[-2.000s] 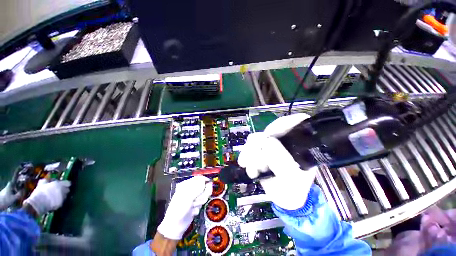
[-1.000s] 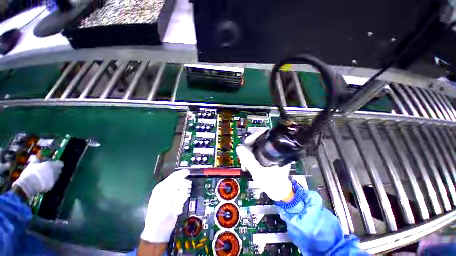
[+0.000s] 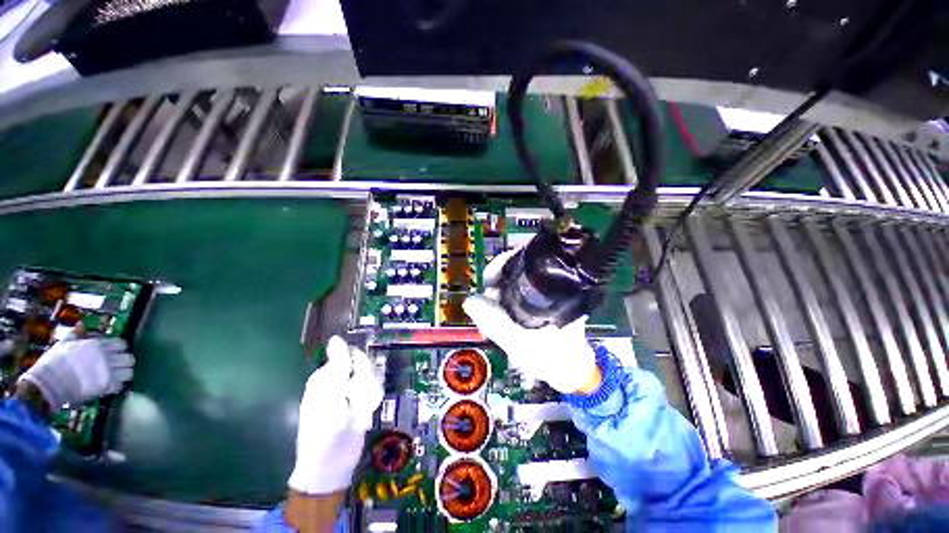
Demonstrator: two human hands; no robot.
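Note:
The power board with toroids (image 3: 503, 453) lies in front of me, three large copper rings in a column. The second power board (image 3: 411, 255), with an amber-brown column, lies beyond it. The red-orange insulating sheet (image 3: 427, 335) lies between them. My right hand (image 3: 536, 338), in a white glove, grips the black electric screwdriver (image 3: 552, 276), held upright over the boards; its tip is hidden. My left hand (image 3: 338, 411), gloved, is at the left edge of the boards near the sheet's left end, fingertips bunched; whether it holds anything cannot be told.
A coworker's gloved hand (image 3: 78, 370) rests on another board (image 3: 88, 302) on the green pallet (image 3: 219, 323) at left. Metal rollers (image 3: 770, 333) lie at right. A finished unit (image 3: 427, 117) stands on the far conveyor. The screwdriver cable (image 3: 650, 135) loops above the boards. A pink sleeve shows lower right.
The screwdriver has swung from lying nearly level to upright, its cable now looping above. My left hand has moved left, off the toroids, uncovering the sheet. The coworker's board has turned.

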